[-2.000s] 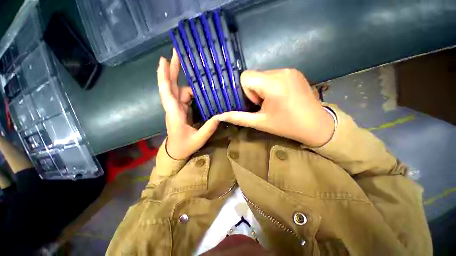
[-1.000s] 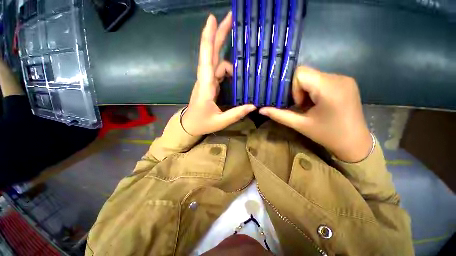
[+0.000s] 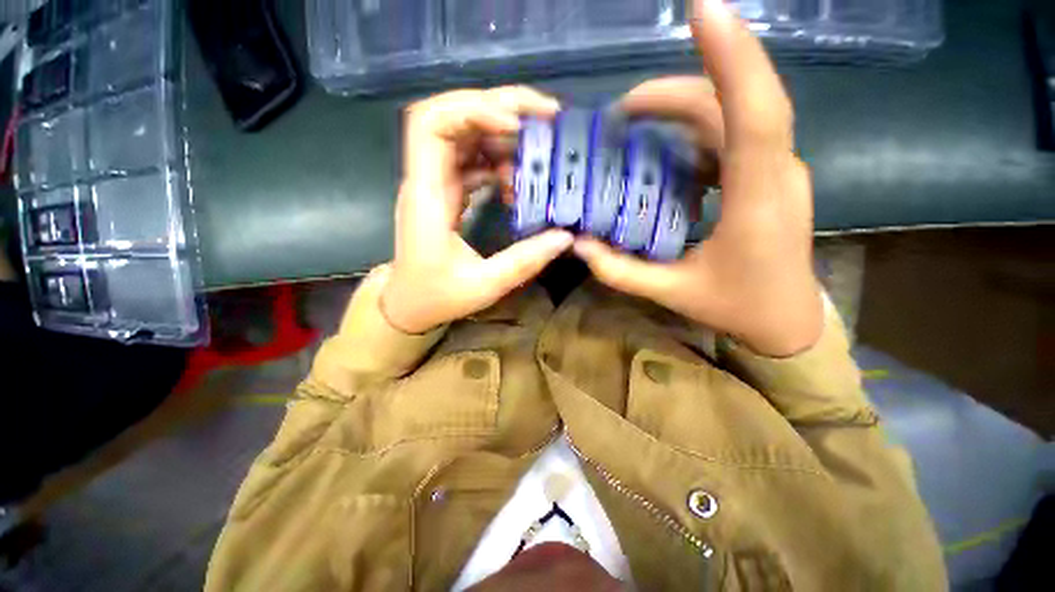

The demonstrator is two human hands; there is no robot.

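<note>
A row of several keypad phones (image 3: 605, 183) is held side by side on edge, with blue edges and their short ends with small port openings turned towards me. The row is blurred and slightly fanned. My left hand (image 3: 454, 208) grips its left side, thumb at the lower edge, fingers curled behind. My right hand (image 3: 740, 214) holds its right side, thumb at the lower edge, with one finger pointing up and away. The phones' front faces are hidden.
A clear blister tray (image 3: 625, 35) lies at the back of the dark green bench (image 3: 301, 202). Another clear tray (image 3: 133, 174) at the left holds a few dark items. A black phone-like object (image 3: 245, 58) lies between them. A red stool (image 3: 266, 335) is under the bench.
The row has turned from its long edges showing to its short ends showing, and sits lower. My right fingers have opened upwards. The camera view has shifted, bringing the back tray into view again.
</note>
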